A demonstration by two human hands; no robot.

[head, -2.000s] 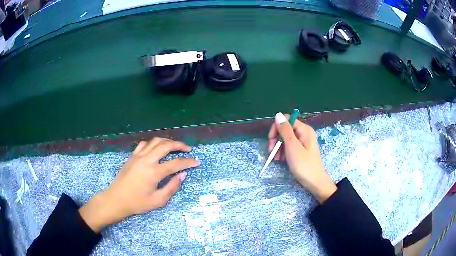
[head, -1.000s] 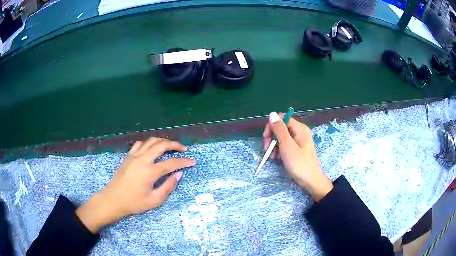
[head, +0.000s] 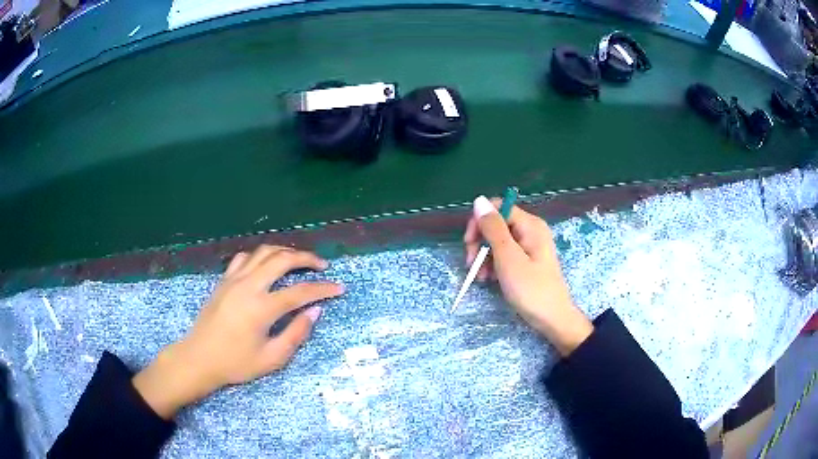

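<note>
My right hand [head: 518, 260] holds slim tweezers [head: 470, 276] with a green end and a pale pointed shaft. The tip points down and left, at or just above the bubble wrap [head: 422, 385]. My left hand [head: 260, 314] rests on the bubble wrap at the left with its fingers apart and holds nothing. Black headphones [head: 345, 132] lie on the green belt beyond my hands. They have two round cups, a silver and white strip across the left cup and a white label on the right cup.
More black headphones [head: 574, 72] lie farther right on the green belt [head: 206, 170]. Other headphones [head: 731, 115] lie at the far right. A dark reddish-brown edge [head: 386, 235] runs between belt and bubble wrap. A shiny crumpled item [head: 801, 251] sits at the right edge.
The nearest headphones have shifted right in the picture. Both hands have shifted slightly left in the picture, with the tweezers still in my right hand.
</note>
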